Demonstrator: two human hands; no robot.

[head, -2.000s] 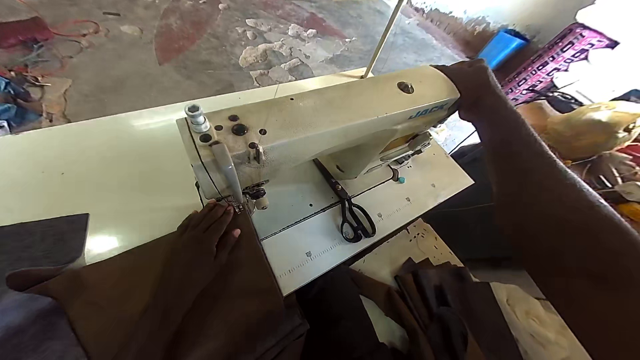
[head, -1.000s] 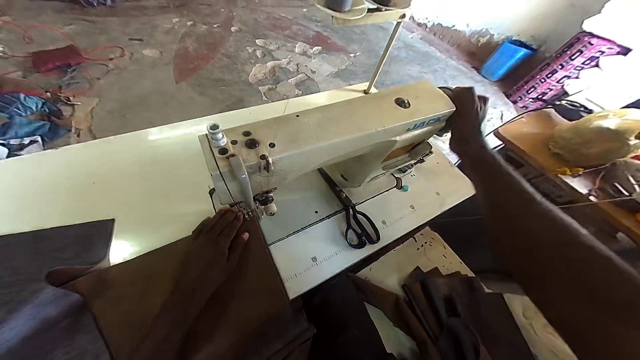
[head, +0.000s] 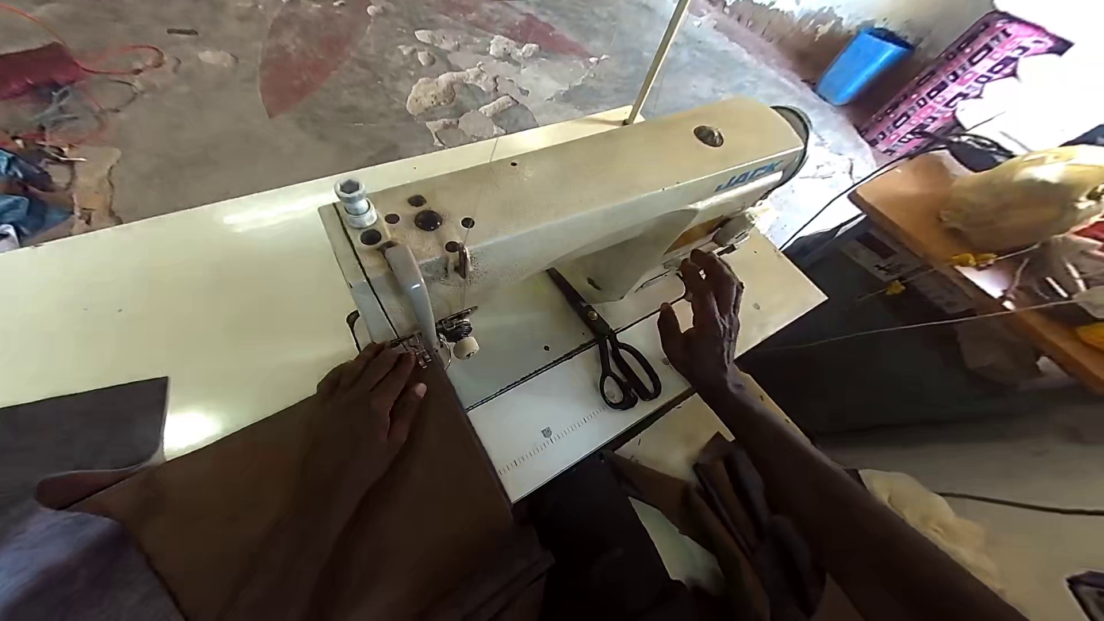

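A Jack industrial sewing machine [head: 561, 207] stands on a pale table. My left hand [head: 371, 392] lies flat on brown fabric [head: 259, 492], its fingertips beside the presser foot [head: 418, 349]. The fabric's edge runs under or close to the foot; the needle is too small to make out. My right hand [head: 707, 319], fingers apart and holding nothing visible, is over the machine bed near the base of its pillar, beside a small lever. Black-handled scissors [head: 614, 354] lie on the bed between my hands, blades pointing under the machine arm.
Dark and brown fabric pieces [head: 733, 509] are heaped near my lap, below the table edge. A wooden table [head: 940, 241] with a yellowish bundle [head: 1018, 198] stands at right. A blue bin [head: 864, 67] is on the floor behind. A thread stand pole [head: 660, 60] rises behind the machine.
My right hand has left the handwheel at the machine's right end and come down toward the bed, near the scissors. My left hand remains on the fabric by the presser foot.
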